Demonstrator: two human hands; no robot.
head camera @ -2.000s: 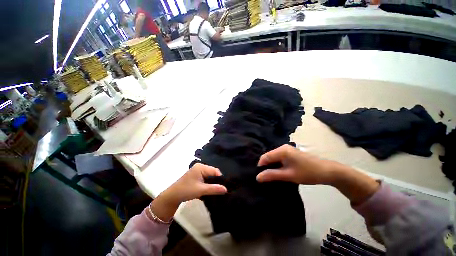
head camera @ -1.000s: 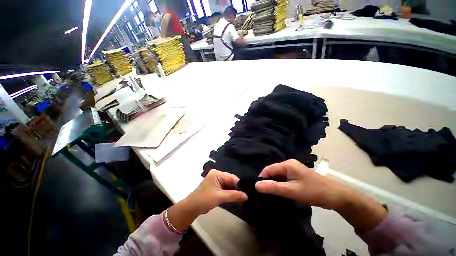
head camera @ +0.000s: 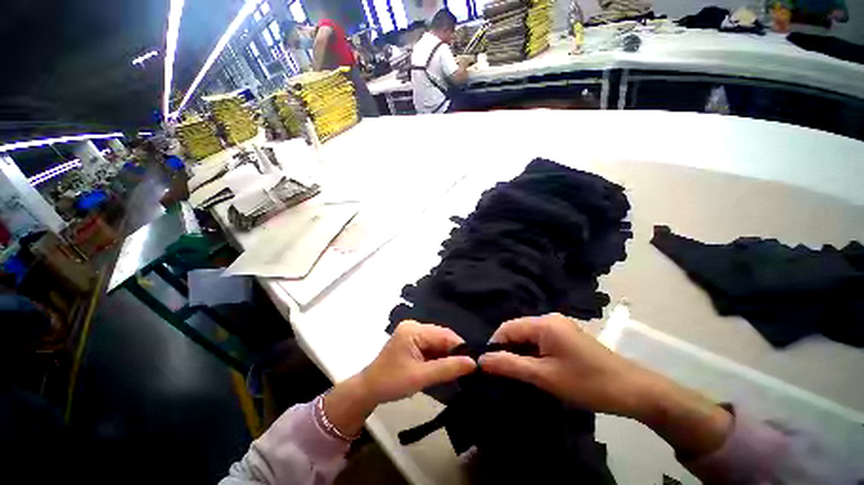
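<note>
My left hand (head camera: 409, 360) and my right hand (head camera: 549, 355) pinch the edge of a black fabric panel (head camera: 516, 426) between thumbs and fingers, with the fingertips almost touching. The panel hangs down below my hands toward the bottom of the picture, and a narrow black tab or strip juts out at its lower left. A long, rippled stack of black panels (head camera: 540, 237) lies just beyond my hands, with tabs jutting from its sides. Where the held panel ends and the stack begins is hard to tell, black on black.
A loose black fabric heap (head camera: 772, 284) lies at right on beige sheeting (head camera: 682, 199). A pale board (head camera: 739, 365) lies at lower right. Flat card sheets (head camera: 298, 242) lie at the white table's left edge. Yellow-edged stacks (head camera: 327, 102) and people, one in a white top (head camera: 433, 76), are beyond.
My hands have come closer together along the panel edge. The narrow tab at lower left has come into view. The view has turned, so the table and heap sit further right.
</note>
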